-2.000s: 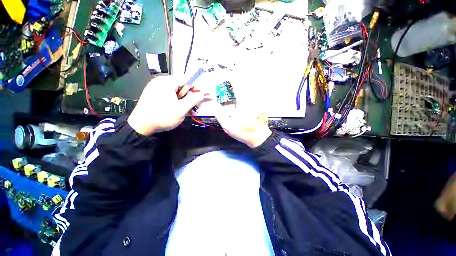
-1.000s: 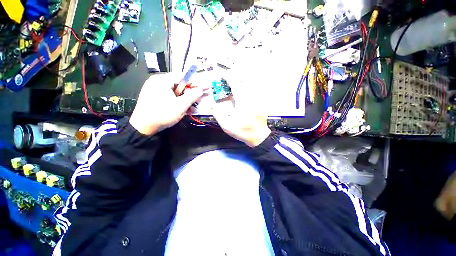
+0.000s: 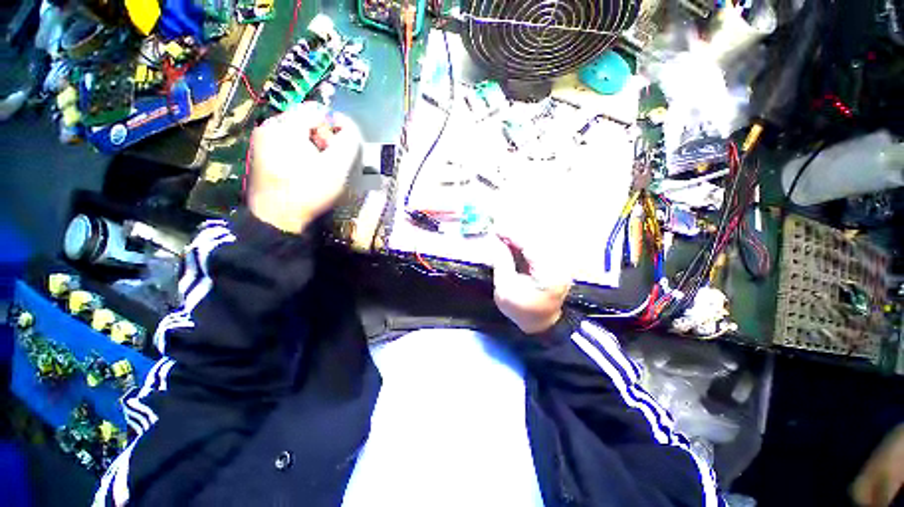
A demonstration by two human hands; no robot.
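Note:
The small teal circuit board (image 3: 476,219) lies on the white sheet (image 3: 585,238), near its front edge. Slim red and dark test-lead handles (image 3: 433,220) lie just left of it. My left hand (image 3: 300,166) is over the dark green bench, left of the sheet, with its fingers curled. A reddish spot shows between the fingers, too blurred to tell whether it is a held thing. My right hand (image 3: 530,287) is at the sheet's front edge, right of the small board and apart from it. Its fingertips are washed out against the white, so whether it holds anything is hidden.
A round fan grille (image 3: 545,30) stands behind the sheet. A green board with round parts (image 3: 297,74) lies beyond my left hand. Pliers (image 3: 634,233) and bundled wires (image 3: 709,238) are at right. A blue bin of boards (image 3: 59,366) is at lower left. A person's hand (image 3: 880,473) shows at lower right.
The view has shifted, showing more of the fan. My left hand has moved left and away, and my hands are farther apart. The small board has left my fingers and lies on the sheet.

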